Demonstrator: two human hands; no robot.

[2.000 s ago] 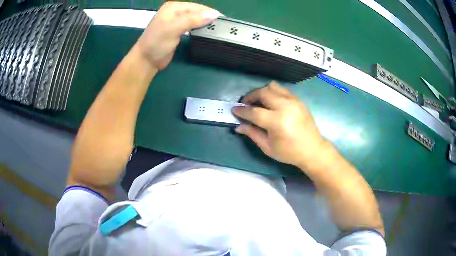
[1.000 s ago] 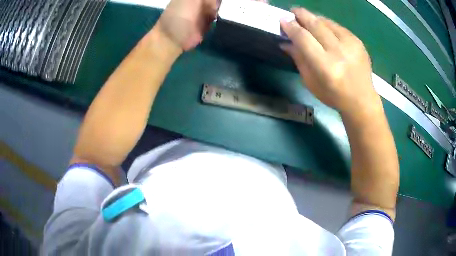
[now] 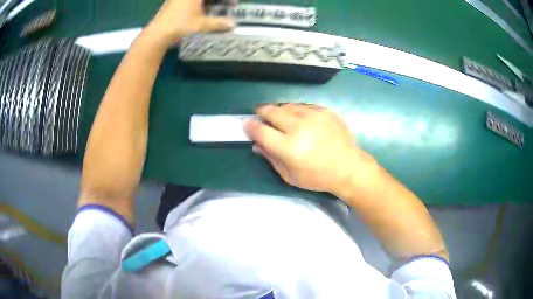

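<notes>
A smooth pale cover plate [image 3: 220,128] lies lengthwise near the bench's front edge. My right hand [image 3: 307,143] grips its right part, hiding that end. Behind it stands the plate stack [image 3: 260,70], dark-sided, topped by a patterned metal plate [image 3: 263,49] with wavy cut-outs. A narrow patterned strip [image 3: 274,14] lies just behind the stack. My left hand [image 3: 186,22], blurred and partly cut off by the top edge, is at the strip's left end, thumb out over the stack's back left; whether it holds the strip is unclear.
A large finished stack [image 3: 44,96] of ridged plates stands at the left bench end. A blue-tipped tool [image 3: 377,75] lies right of the plate stack. Short metal blocks [image 3: 505,128] and a pale pointed tool [image 3: 510,67] lie far right. A small bar [image 3: 38,23] lies back left.
My hands have parted from the pale-topped block at the back. My right hand came forward onto the cover plate, where a dotted plate lay. The stack now shows a wavy-patterned top.
</notes>
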